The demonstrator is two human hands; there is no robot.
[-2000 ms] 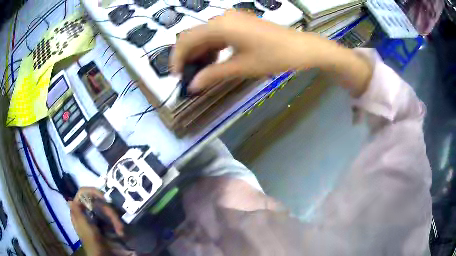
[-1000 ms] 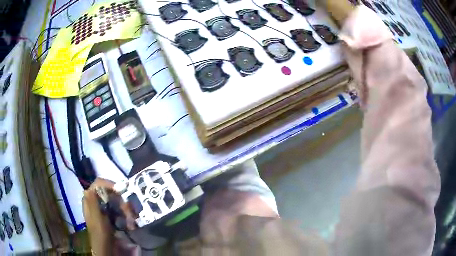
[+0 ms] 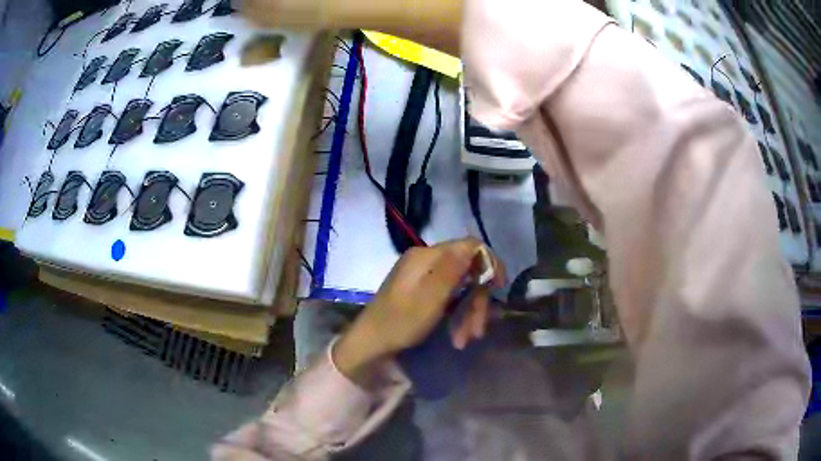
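My left hand [image 3: 423,293] is closed around a small white connector [image 3: 484,266], just beyond the bench's front edge. My right arm crosses the top of the view to the left; my right hand [image 3: 284,11] is cut off by the top edge and blurred above the left foam tray [image 3: 180,263], so what it holds is hidden. Black round-centred fan units [image 3: 213,204] with thin leads sit in rows in this tray. One cutout [image 3: 262,49] below my right hand shows brown cardboard. The metal fixture [image 3: 576,311] is blurred and partly covered by my right sleeve.
The handheld meter [image 3: 497,153] is mostly hidden by my sleeve. A thick black cable [image 3: 407,153] and a red wire [image 3: 365,117] run along the blue-taped bench edge [image 3: 335,180]. A yellow sheet [image 3: 416,52] lies behind. More foam trays [image 3: 698,54] stand at the right.
The view has swung to the left tray. My right arm has moved from the other tray across to this one. My left hand still holds the connector, away from the fixture's side.
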